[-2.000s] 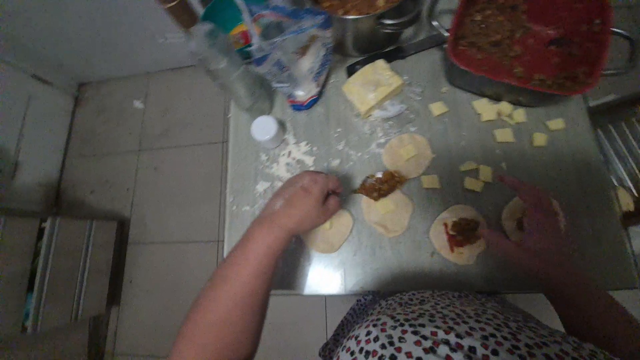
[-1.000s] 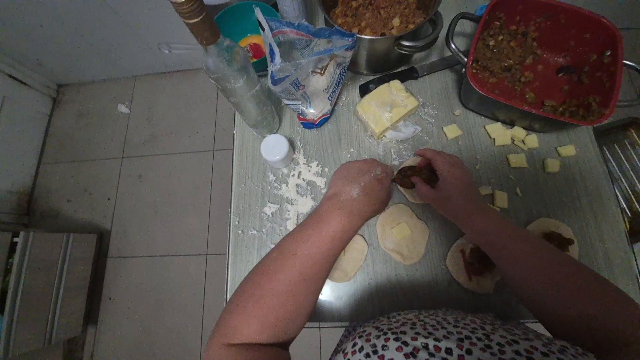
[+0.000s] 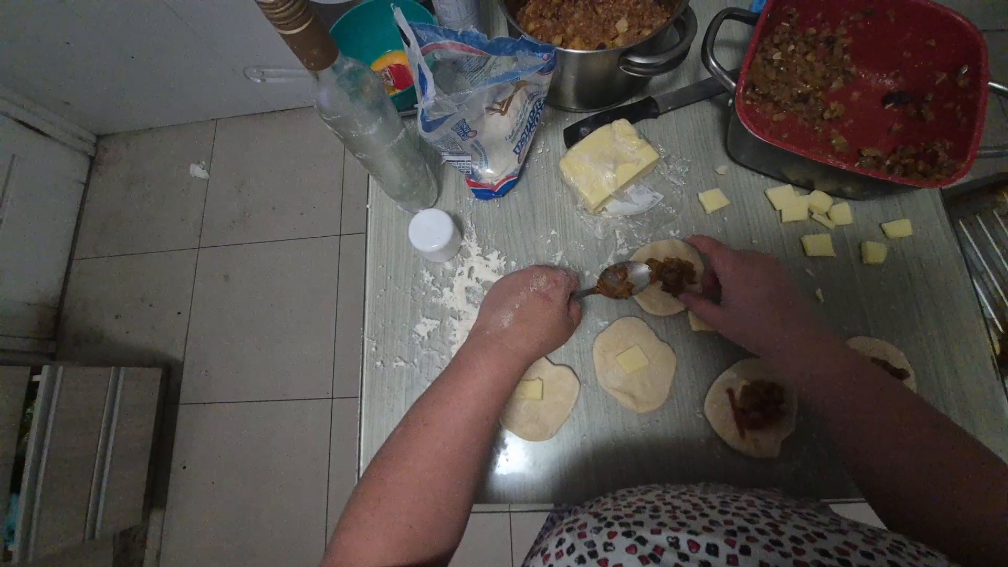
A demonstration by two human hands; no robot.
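Observation:
My left hand (image 3: 529, 311), dusted with flour, is closed around the handle of a metal spoon (image 3: 624, 279) whose bowl bears brown filling. The spoon's tip touches the filling (image 3: 672, 275) on a round dough disc (image 3: 661, 301). My right hand (image 3: 736, 295) has its thumb and fingers at this disc's right edge. Nearer my body lie a dough disc (image 3: 649, 386) with a cheese square (image 3: 631, 359) and another (image 3: 553, 409) with a similar square, partly under my left wrist. A disc (image 3: 756, 441) with filling lies below my right forearm, and one more (image 3: 886, 351) is beyond it.
Behind are a glass bottle (image 3: 378, 134), a white cap (image 3: 435, 235), a flour bag (image 3: 496, 118), a cheese block (image 3: 606, 161), a knife (image 3: 646, 108), a steel pot (image 3: 587, 79) and a red-lined pan (image 3: 906, 55) of filling. Cheese squares (image 3: 817, 245) lie near the pan.
Two seconds ago the spoon was over the middle disc and my right hand near the right-hand discs. Both hands have since moved to the farther disc, which now bears filling.

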